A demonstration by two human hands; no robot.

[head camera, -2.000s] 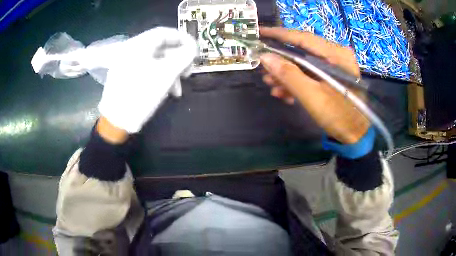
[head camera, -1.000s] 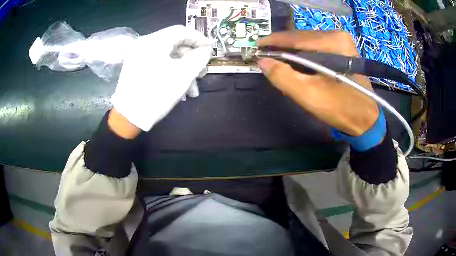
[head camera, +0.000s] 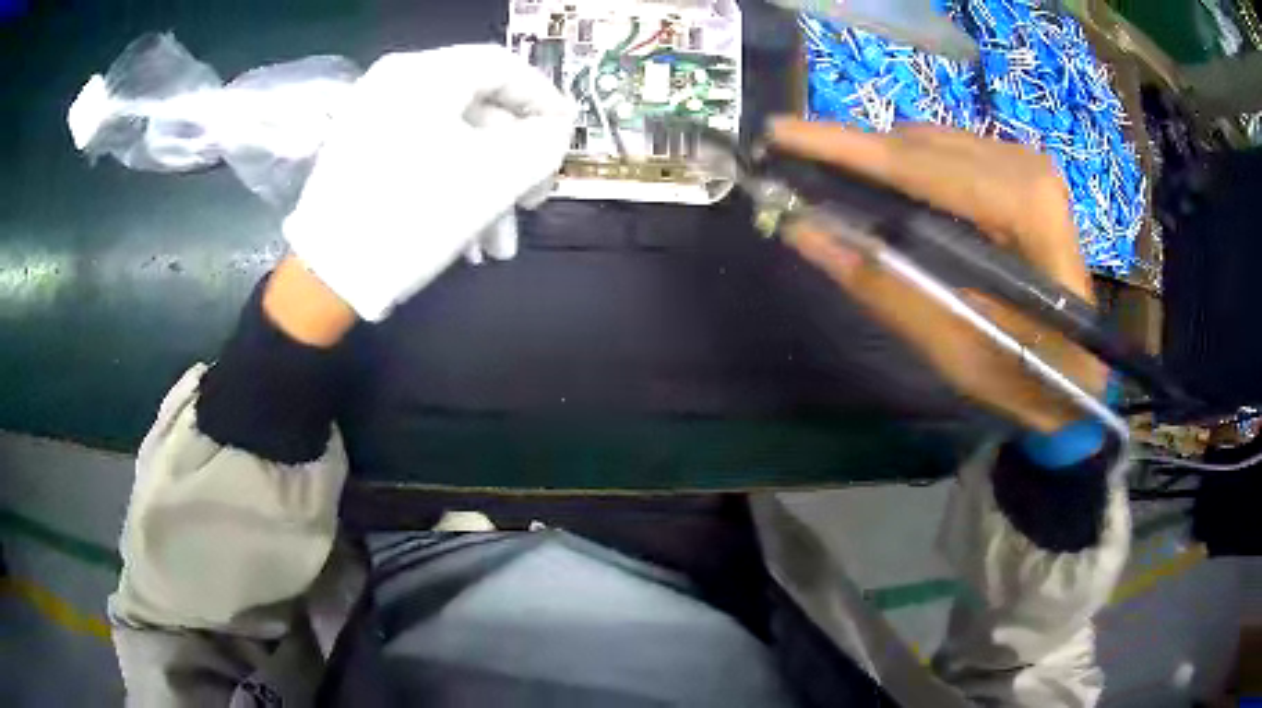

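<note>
The white plastic housing (head camera: 651,191) lies at the top centre, cut by the frame's upper edge, with a green and pale circuit board (head camera: 667,86) and wires inside. My left hand (head camera: 422,173), in a white glove, is closed at the housing's left side, fingertips at its edge; whether it grips the rim is hidden. My bare right hand (head camera: 955,249), somewhat blurred, holds the black soldering iron (head camera: 941,242) with its pale tube alongside. Its metal front end is near the housing's lower right corner; I cannot tell whether it touches.
Crinkled clear plastic with a white lump (head camera: 166,111) trails left from my glove. Blue components (head camera: 1059,125) with pale legs lie heaped in a cardboard box at the upper right. A dark mat (head camera: 595,318) lies on the green bench, whose front edge runs before my body.
My right hand with the iron has moved right and down, away from the board's middle. My left hand stays at the housing's left side. The view has shifted slightly.
</note>
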